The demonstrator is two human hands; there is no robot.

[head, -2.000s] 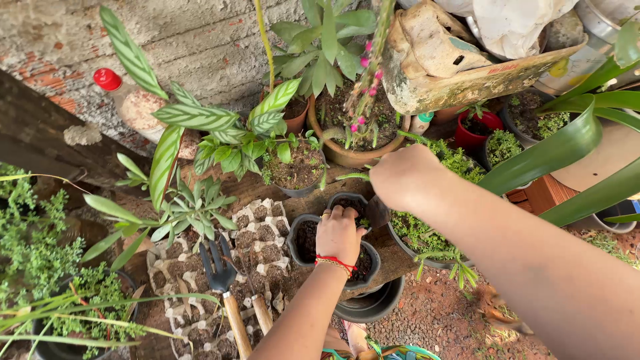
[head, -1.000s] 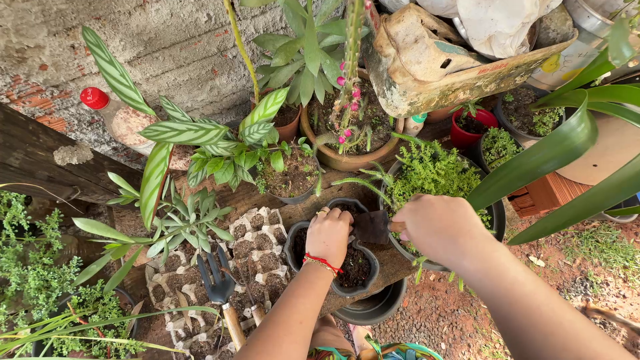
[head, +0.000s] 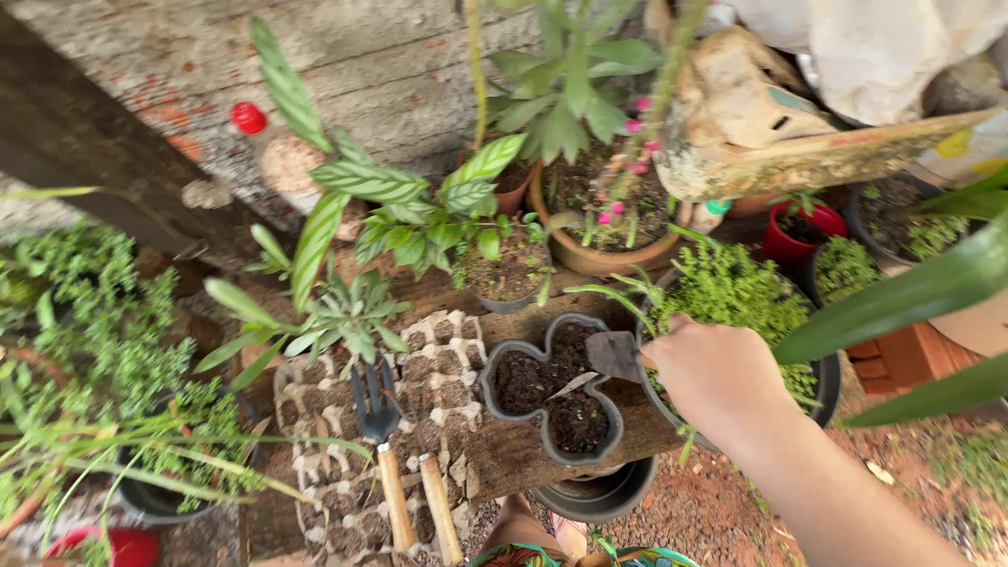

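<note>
My right hand is closed around the handle of a small garden trowel, whose dark blade points left over the right edge of a grey lobed pot. Dark soil fills the pot's three joined lobes, and a pale dry leaf or sliver lies across the middle. My left hand is out of view. Left of the pot, an egg-carton tray holds soil in its cups. On it rest a hand fork with a wooden handle and a second wooden handle.
Beside my right hand stands a pot of bushy green plants. Behind are a terracotta pot, a small potted plant and a red pot. A round dark pot sits below the plank's edge. Long leaves reach in from the right.
My left hand, earlier in the lobed pot, has left the view. My right hand moved down from higher up beside the pot between the first two frames. The pale sliver on the soil now shows.
</note>
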